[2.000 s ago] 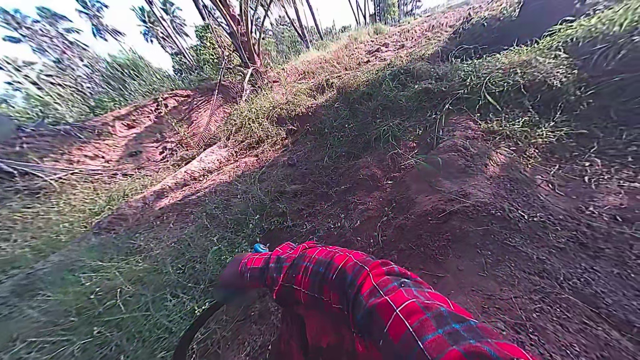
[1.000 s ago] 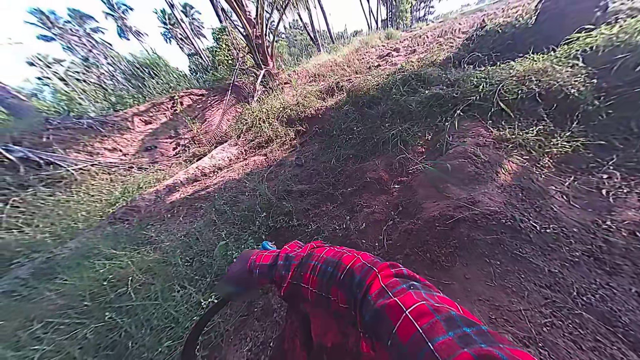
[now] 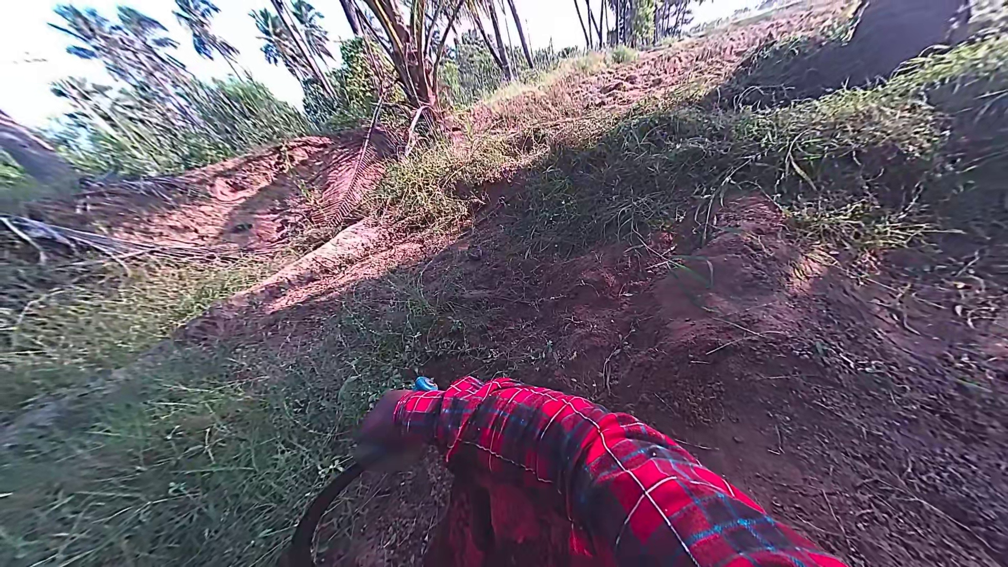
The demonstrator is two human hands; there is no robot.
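My right hand (image 3: 382, 433) is low and left of centre, at the end of an arm in a red plaid sleeve (image 3: 598, 457) that reaches in from the bottom right. The hand is blurred and its fingers cannot be made out. A curved, dark, hose-like or handle-like object (image 3: 319, 508) meets the underside of the hand and bends down to the bottom edge; whether the fingers close around it cannot be told. Something small and blue (image 3: 425, 384) shows at the wrist, by the cuff. Reddish cloth (image 3: 512, 520) hangs below the sleeve. My left hand is not in view.
A reddish earth slope (image 3: 575, 299) with patches of grass rises to the right. Tall grass (image 3: 157, 457) grows at the lower left. Dry palm fronds (image 3: 118, 240) lie at the left. A palm (image 3: 413, 71) stands upslope, with more trees behind. A dark trunk-like shape (image 3: 906, 39) is at the upper right.
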